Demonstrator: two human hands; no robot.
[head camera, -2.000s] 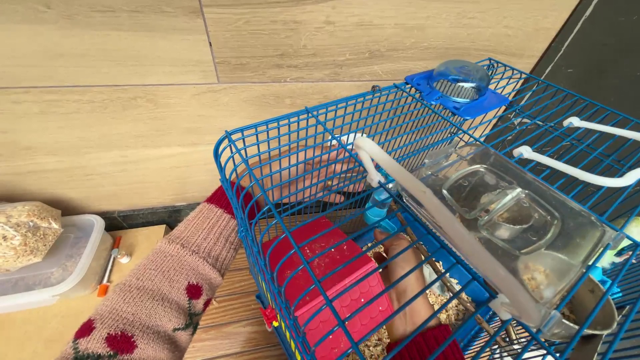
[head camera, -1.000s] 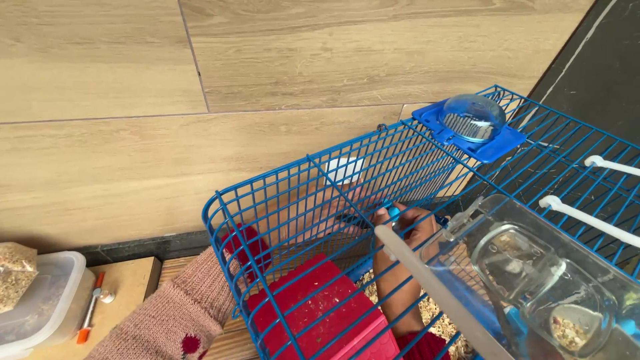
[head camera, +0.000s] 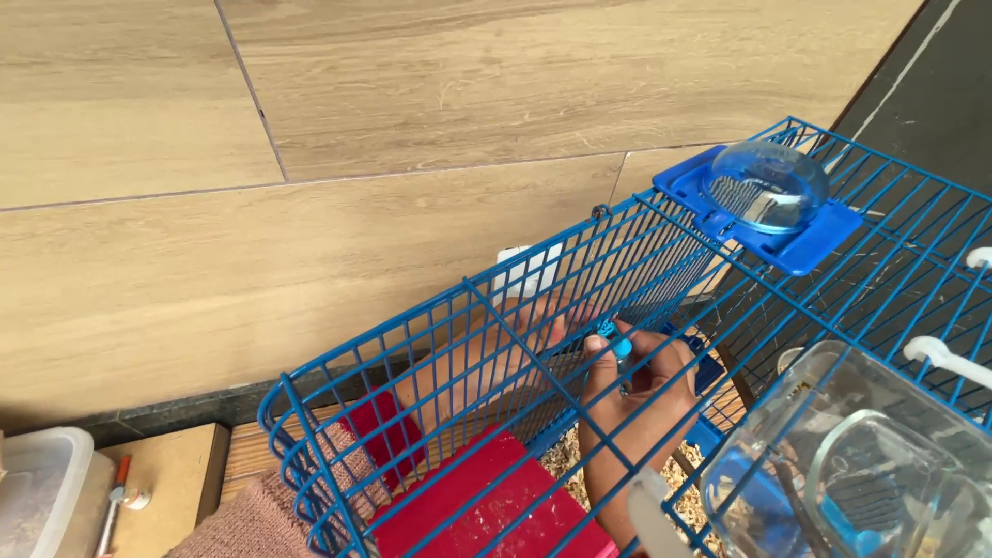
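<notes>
My left hand reaches behind the blue wire cage, outside its far side; its fingers are partly hidden by the bars, and its grip cannot be made out. Inside the cage, my right hand pinches a small light-blue plastic fitting between thumb and fingers against the same bars. A white object shows behind the bars above my left hand. The red house stands inside the cage, left of my right forearm, with wood shavings around it.
A clear dome in a blue frame sits on the cage top. Clear plastic containers are at the lower right. A translucent tub, a cardboard-coloured board and an orange-and-silver tool lie at the lower left, by the wood-look wall.
My right hand has moved up from beside the red house to the far bars, where it now pinches the light-blue fitting. The view has shifted.
</notes>
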